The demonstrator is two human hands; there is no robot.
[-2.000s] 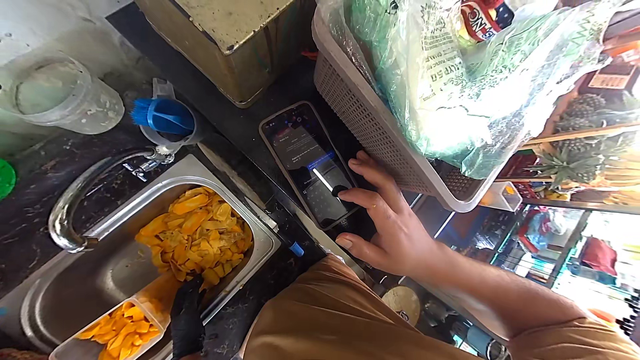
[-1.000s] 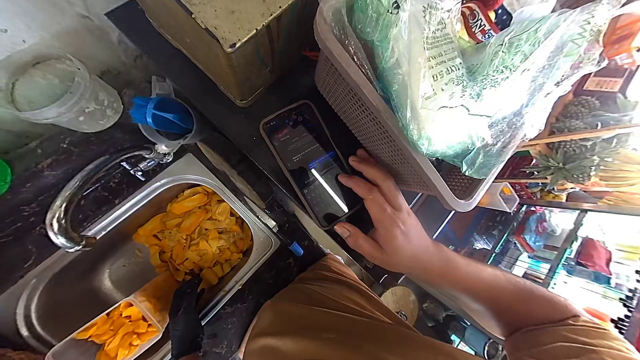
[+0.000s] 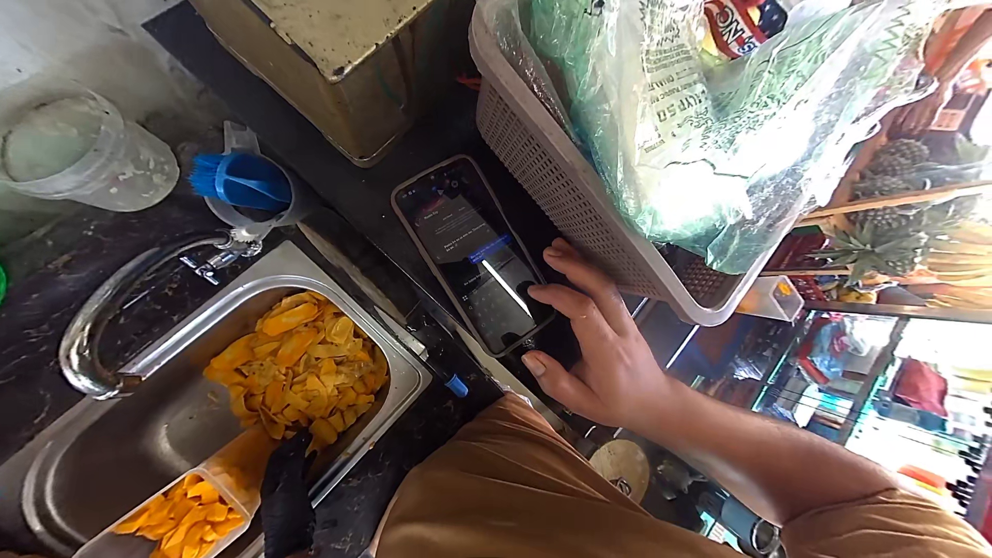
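Note:
My right hand (image 3: 601,341) is bare, its fingers spread at the lower right edge of a smartphone (image 3: 473,256) that lies face up with its screen lit; it holds nothing. My left hand (image 3: 288,488), in a black glove, is beside the clear plastic container (image 3: 249,473) of orange fruit slices (image 3: 186,519). Its fingertips reach the heap of yellow-orange slices or peelings (image 3: 302,356) in the steel sink (image 3: 159,403); whether it grips anything is hidden.
A chrome faucet (image 3: 97,310) arches over the sink. Behind it stand a cloudy plastic tub (image 3: 132,167) and a cup (image 3: 291,205) with a blue brush (image 3: 240,180). A metal box (image 3: 333,93) stands above the phone. A gray plastic basket (image 3: 542,155) holds plastic bags (image 3: 651,116). A blue-capped item (image 3: 456,385) lies near the sink.
Two seconds ago my right thumb and fingertips were over the phone's screen; the hand has drawn back to its edge, with the fingers further apart. My left hand looks about the same.

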